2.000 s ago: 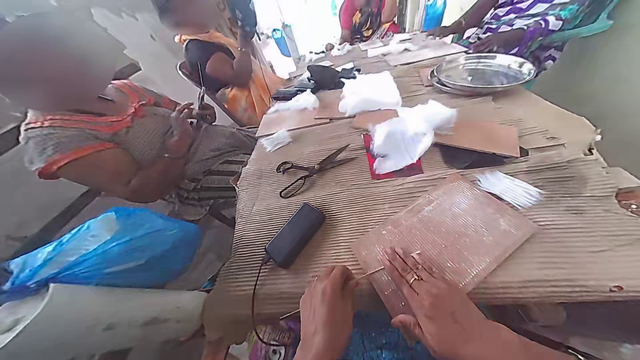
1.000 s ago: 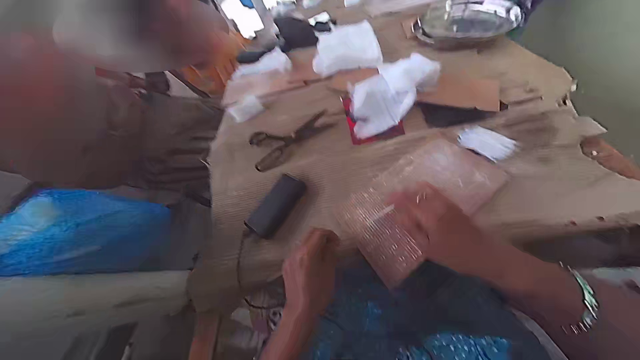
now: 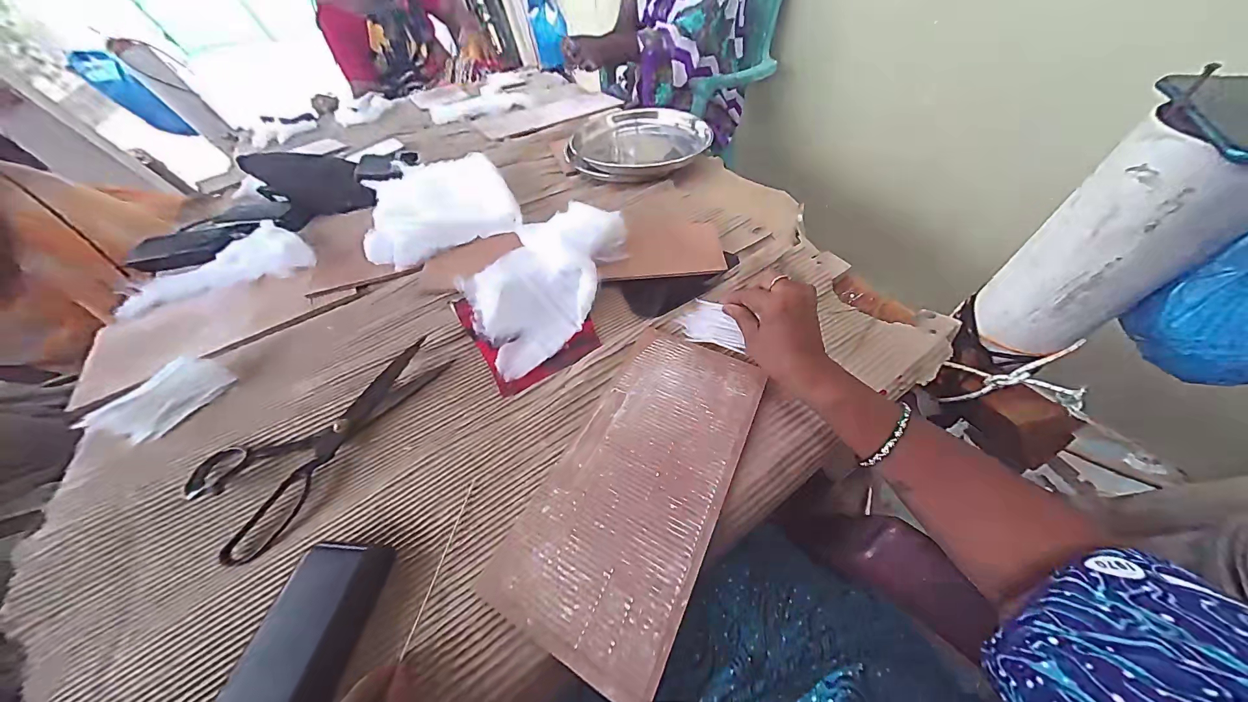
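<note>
My right hand rests on a small bundle of thin white sticks or wicks beyond the ribbed brown board; whether its fingers grip any is hidden. At the bottom edge, only part of my left hand shows, beside a thin stick that points up from it. Black-handled scissors lie with blades apart on the corrugated cardboard. White cotton sits partly over a red square sheet. A dark box-shaped device is near my left hand.
More cotton, a flat white piece and a brown board lie across the table. Steel plates stand farther back. People sit at the far end and left. A white pipe leans at the right wall.
My right hand has moved from the ribbed board to the white bundle beyond it. My left hand is now mostly out of view. The view has swung to the right.
</note>
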